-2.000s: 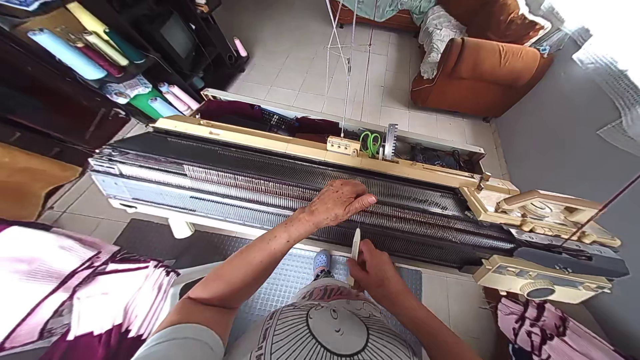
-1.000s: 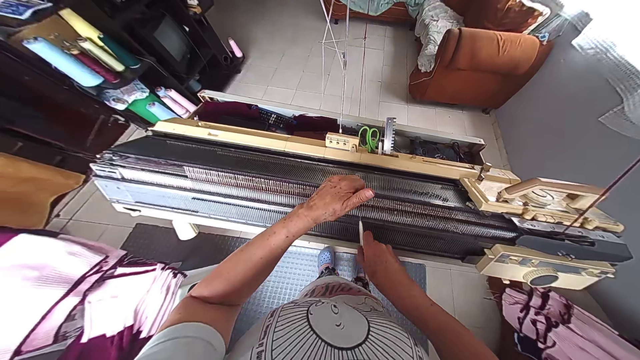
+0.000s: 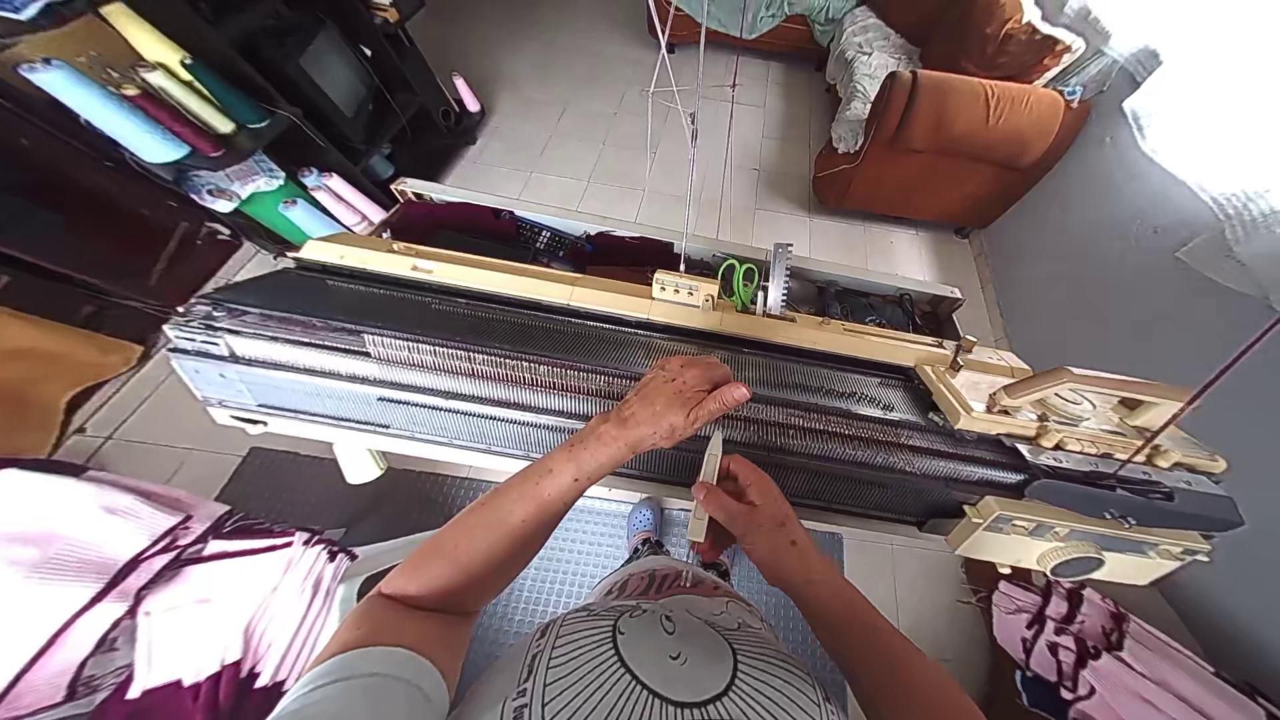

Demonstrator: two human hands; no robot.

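A double-bed knitting machine [image 3: 480, 385] stretches across the view, its needle rows running from left to right. Over the middle of its beds lies my left hand [image 3: 684, 400], back upward and fingers curled; what is under the fingers is hidden. Close below it, my right hand [image 3: 750, 510] grips a cream-coloured hand tool [image 3: 707, 490] with a pointed tip, held near upright in front of the front bed. At the machine's right end sit the main carriage [image 3: 1070, 405] and the front carriage [image 3: 1085, 540] with its round dial.
Green-handled scissors [image 3: 739, 283] and a toothed metal comb [image 3: 779, 278] stand at the rear rail. Yarn strands rise behind. Pink and maroon knitted pieces [image 3: 230, 610] lie at lower left, more knitting [image 3: 1110, 650] at lower right. Yarn cones [image 3: 105, 110] fill a shelf; an orange armchair [image 3: 950, 145] stands beyond.
My right hand and the cream tool have shifted slightly near the front bed. My left hand remains over the middle of the machine.
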